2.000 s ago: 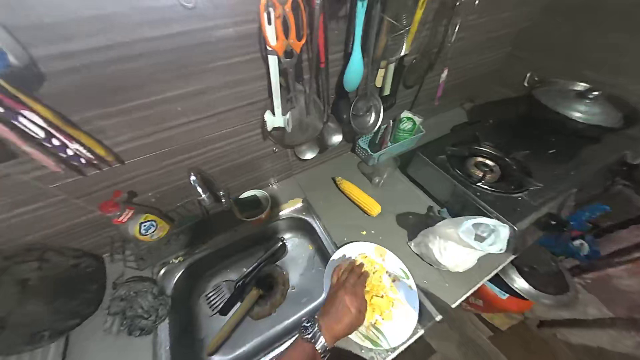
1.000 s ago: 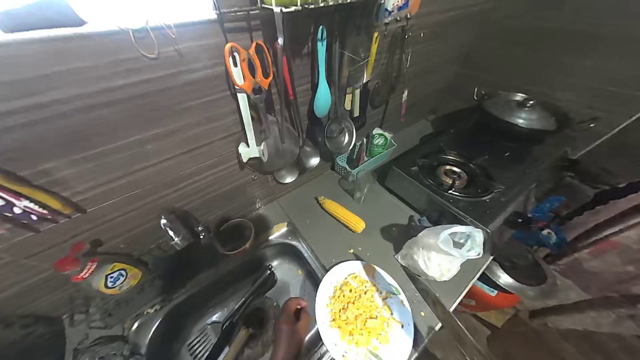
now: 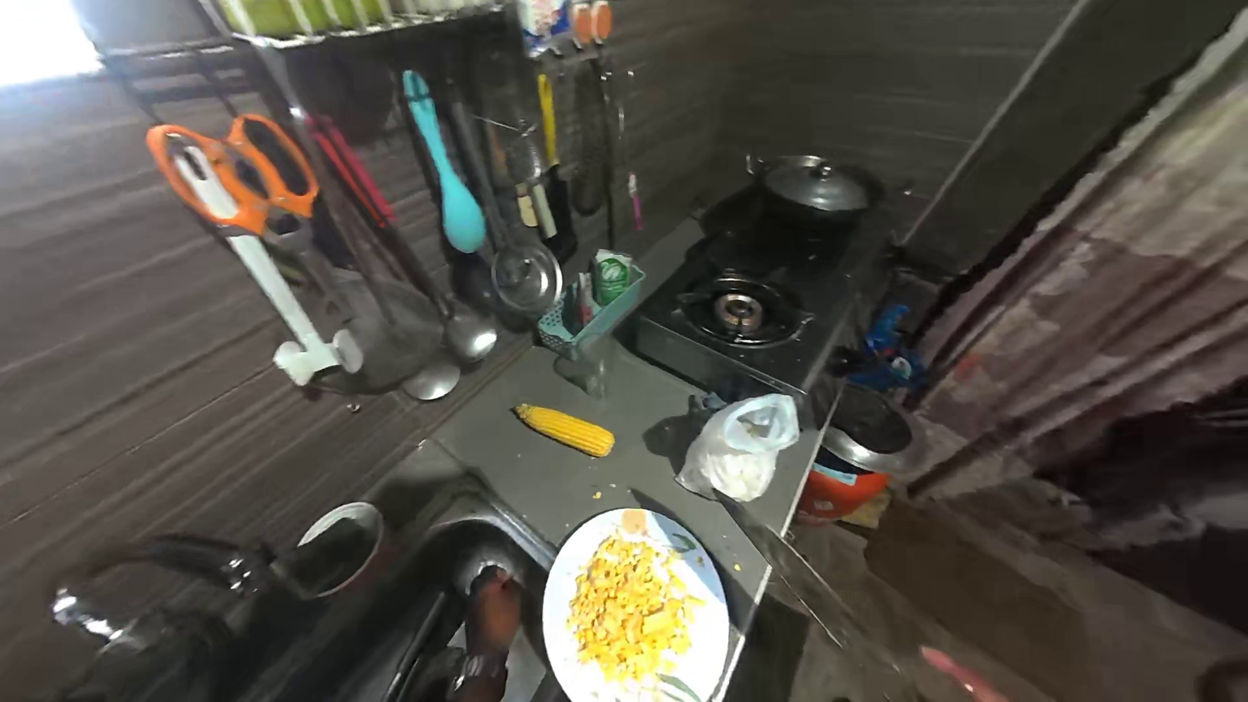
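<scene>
My left hand (image 3: 495, 606), a metal watch on its wrist, is over the dark sink, just left of the plate; its fingers are too dim to read. A white plate (image 3: 717, 634) with a leaf pattern holds cut yellow corn kernels (image 3: 629, 609) at the counter's edge. Behind it lies a corn cob (image 3: 565, 430), with a few loose kernels between. A long, dark, blurred blade (image 3: 780, 561) crosses the counter edge right of the plate. At the bottom right is a reddish shape (image 3: 960, 673); whether it belongs to my right hand is unclear.
A plastic bag (image 3: 736, 458) with white contents stands near the counter's right edge. Behind are a gas stove (image 3: 738, 317), a lidded pot (image 3: 817, 185) and a teal basket (image 3: 604, 317). Kitchen utensils, including orange-handled scissors (image 3: 234, 185), hang on the wall. The sink (image 3: 468, 531) is front left.
My left hand was on the corn in the plate two seconds ago; it has moved left, off the plate and over the sink. The view has swung right.
</scene>
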